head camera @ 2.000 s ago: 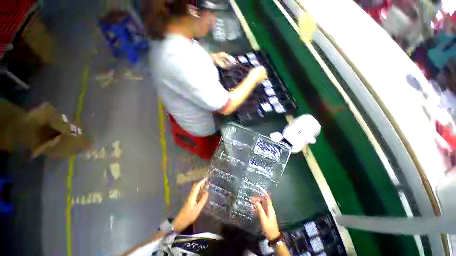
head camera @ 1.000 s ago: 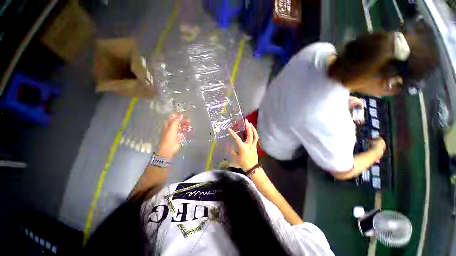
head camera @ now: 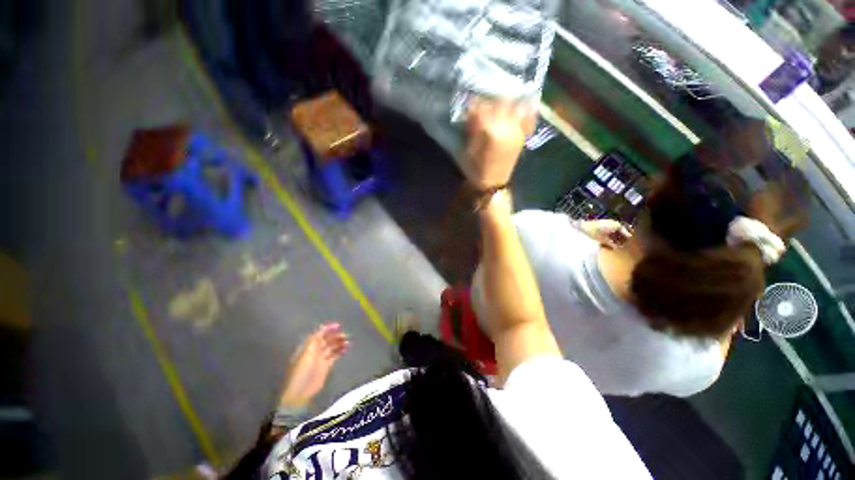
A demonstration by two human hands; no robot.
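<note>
A clear blister tray with a glossy surface is at the top centre, blurred, reaching towards the bench. My right hand is stretched out and holds the tray by its near edge; the fingers are blurred. My left hand is low, left of centre, over the floor. It holds nothing and its fingers are apart.
A seated co-worker in white is close on my right. A black tray with pale keypads lies beyond them, and a small fan is at the right. Blue stools with brown seats stand on the floor ahead. A red stool is beside me.
The tray has moved from in front of me, over the floor, towards the bench side. My left hand has let go of it; my right arm has reached forward. The view has turned.
</note>
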